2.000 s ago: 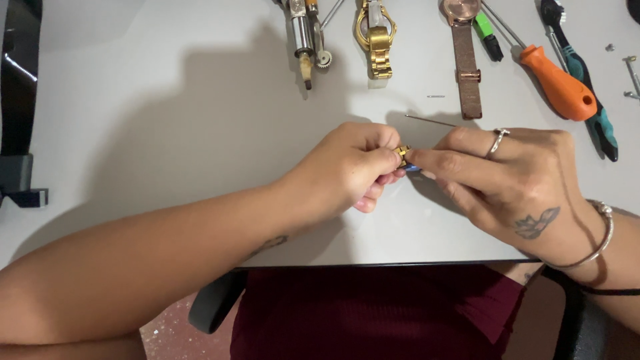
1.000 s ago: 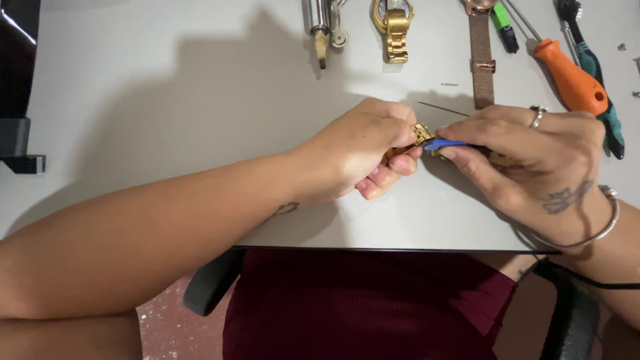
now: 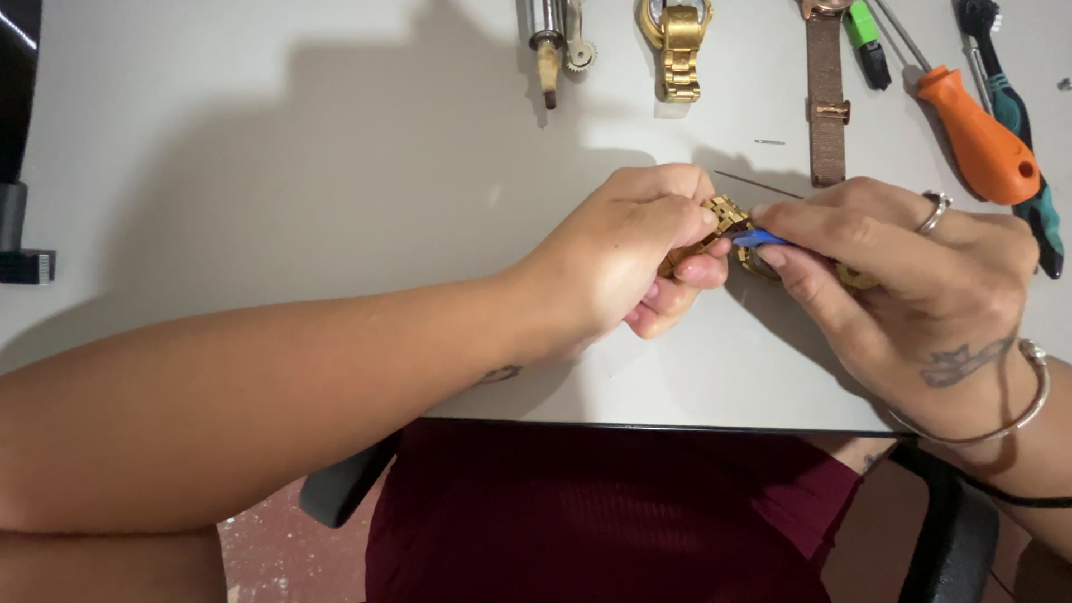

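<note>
My left hand (image 3: 645, 243) grips a gold-toned metal link watch bracelet (image 3: 727, 214) between thumb and fingers, just right of the picture's middle. Between the thumb and fingers of my right hand (image 3: 904, 268) is a small blue-handled tool (image 3: 758, 239); its front end meets the bracelet, though the exact contact is too small to tell. More gold-toned parts show below and behind my right fingers, partly hidden. A thin metal rod (image 3: 758, 183) lies just above the right hand, its right end covered by that hand.
Along the back lie a tool with a worn tip (image 3: 548, 71), a gold watch (image 3: 680, 50), a watch with a brown mesh strap (image 3: 826, 100), a green and black marker (image 3: 867, 46), an orange-handled screwdriver (image 3: 980, 138) and a toothbrush (image 3: 1009, 109). A small pin (image 3: 770, 142) lies nearer.
My right hand has moved away from my left, and more of the gold bracelet and the blue tool now show between them than two seconds ago.
</note>
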